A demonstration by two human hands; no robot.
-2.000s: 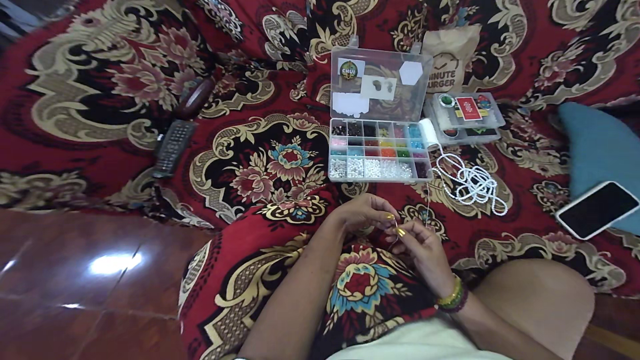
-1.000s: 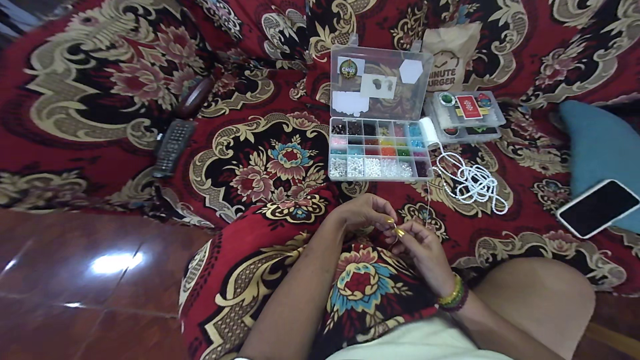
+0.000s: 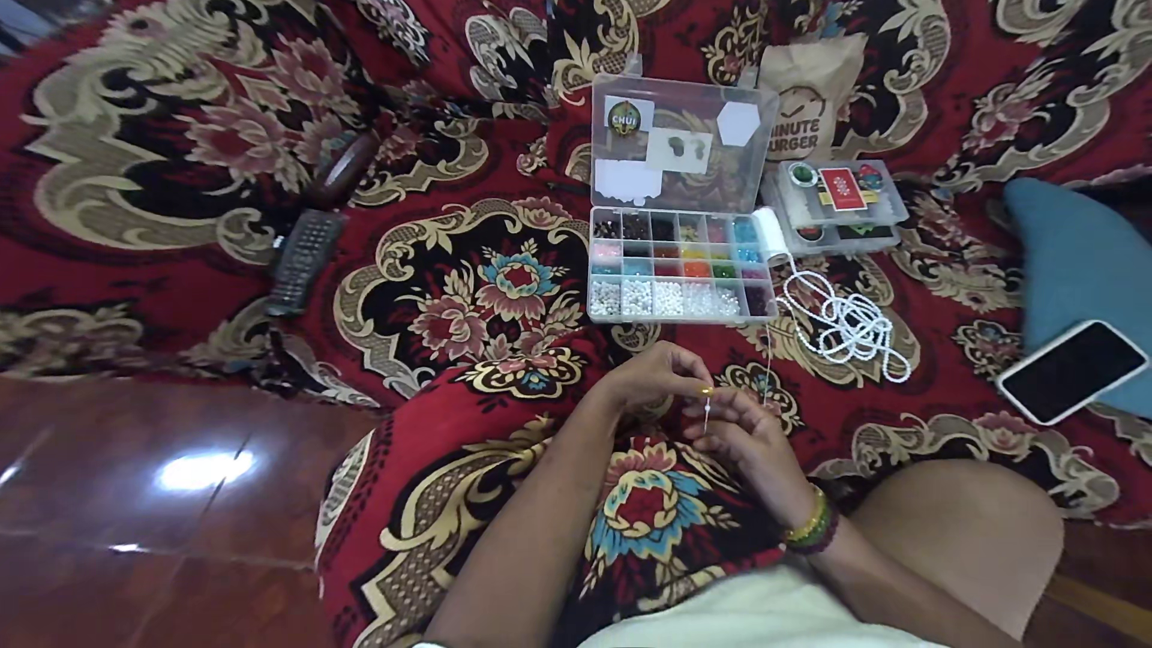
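Note:
My left hand (image 3: 664,376) and my right hand (image 3: 751,441) meet above my lap, just below a clear compartment box. Between their fingertips is a thin strand with a small white bead (image 3: 707,409) on it, and something tiny and yellow shows at the fingertips. A fine thread (image 3: 768,360) runs from near my right hand up toward a white spool (image 3: 770,236). The open bead box (image 3: 681,319) holds beads of several colours, with white and clear ones in its front row. Beaded bracelets (image 3: 814,524) circle my right wrist.
Right of the bead box lie a coiled strand of white beads (image 3: 850,328) and stacked clear cases (image 3: 886,202), a paper bag (image 3: 810,90) behind them. A smartphone (image 3: 1073,372) rests against a blue cushion (image 3: 1080,261). A remote control (image 3: 307,261) lies on the left.
The fingers of my right hand have spread somewhat, and the strand with its white bead now shows between the hands. The box and other things have stayed put.

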